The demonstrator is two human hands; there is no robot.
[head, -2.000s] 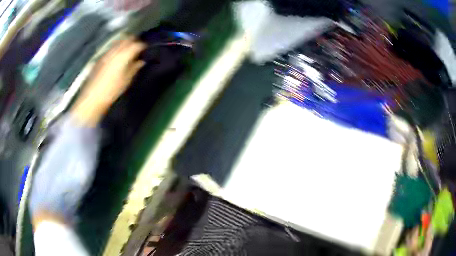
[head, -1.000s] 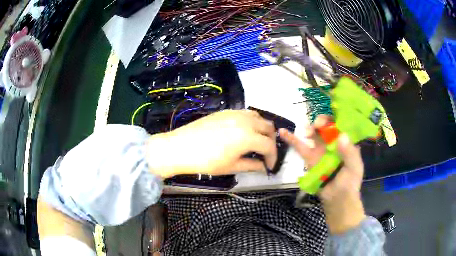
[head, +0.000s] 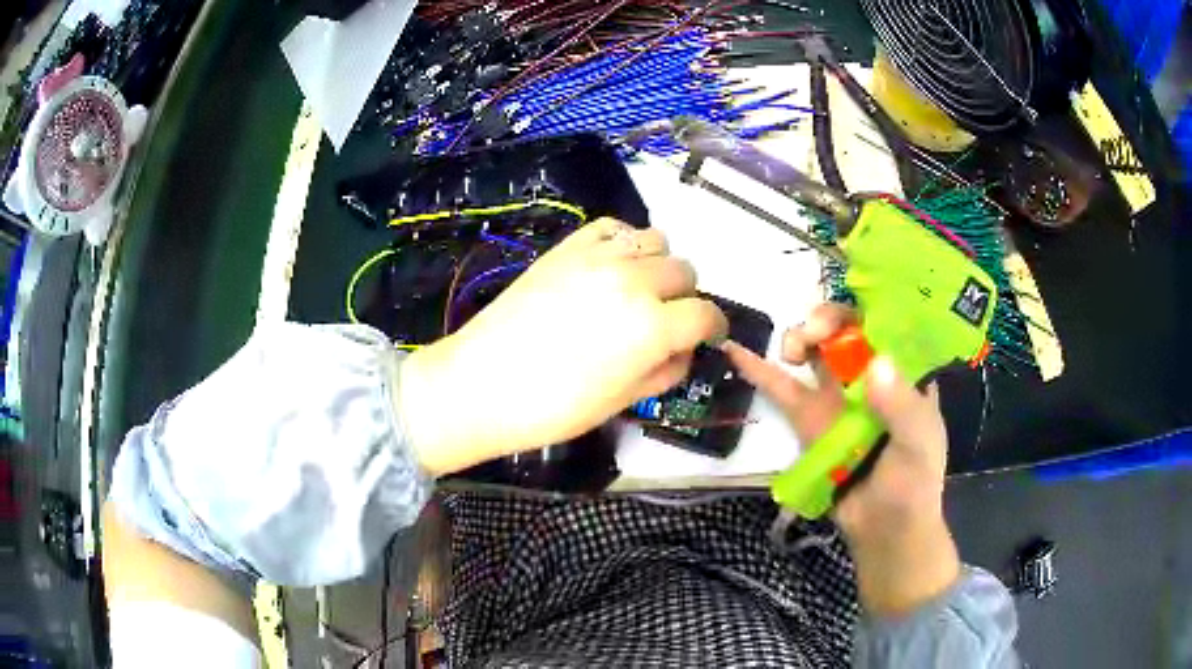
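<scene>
My left hand point(head: 575, 333) is curled over the right part of the large black housing point(head: 562, 170), its fingertips at the small black housing point(head: 739, 342); what they pinch is hidden. The small housing lies on the white board point(head: 712, 248) with a small green circuit board point(head: 682, 410) showing in it. Yellow-green, blue and brown wires show in the large housing. My right hand point(head: 869, 431) grips the lime-green soldering gun point(head: 915, 281), its long metal nose pointing up and left. One right fingertip reaches to the small housing's right side.
Blue wires point(head: 614, 92) and brown wires point(head: 575, 20) lie at the back, dark green wires point(head: 974, 222) at right. Cutters point(head: 824, 118) and a black coil on a yellow holder point(head: 922, 111) stand behind the gun. A pink-and-white fan point(head: 81, 150) is at far left, beyond the belt point(head: 196, 261).
Two seconds ago my left hand reached over the belt; it is now at the housings. Since one second ago it has moved up slightly, baring the circuit board, and the gun has become steady.
</scene>
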